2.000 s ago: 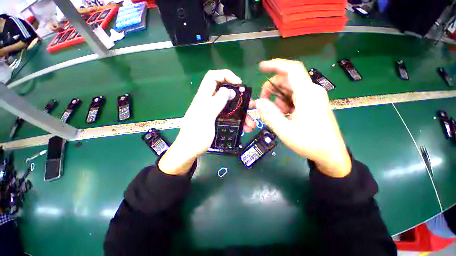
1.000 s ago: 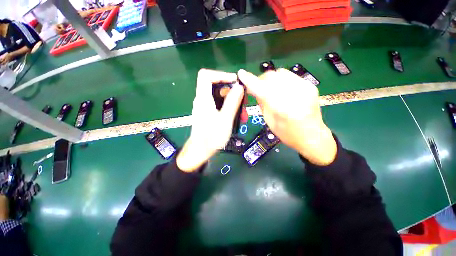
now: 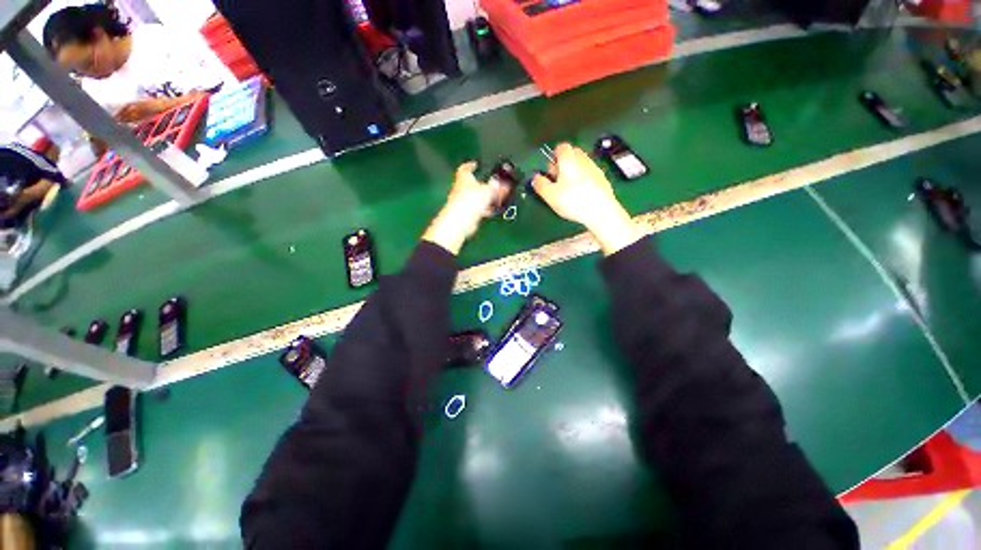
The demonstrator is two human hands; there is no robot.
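Note:
My left hand [image 3: 465, 206] is stretched over the green belt, its fingers at a small black keypad phone [image 3: 503, 183]. The phone is blurred and partly covered by the fingers. My right hand [image 3: 578, 191] is just right of it, apart from it. Thin silver tweezers [image 3: 548, 154] stick out above its fingers, and a dark spot shows under the fingertips, too small to name. A pale oval ring [image 3: 510, 213] shows just below the phone. On the bench, nearer me, lie a keypad phone [image 3: 524, 344], a dark housing [image 3: 467, 348] and several pale rings [image 3: 521, 284].
More phones lie on the belt, left [image 3: 359, 259] and right [image 3: 623, 157]. A cream strip [image 3: 688, 206] divides belt and bench. Another phone [image 3: 304, 362] and a smartphone [image 3: 122, 432] lie left on the bench. Red trays [image 3: 586, 48] and black equipment [image 3: 312, 81] stand behind. A person sits far left.
Both hands have moved away from the bench and out over the belt, and have come apart. A dark housing now shows uncovered on the bench. The view has shifted, and phones on the belt have changed places.

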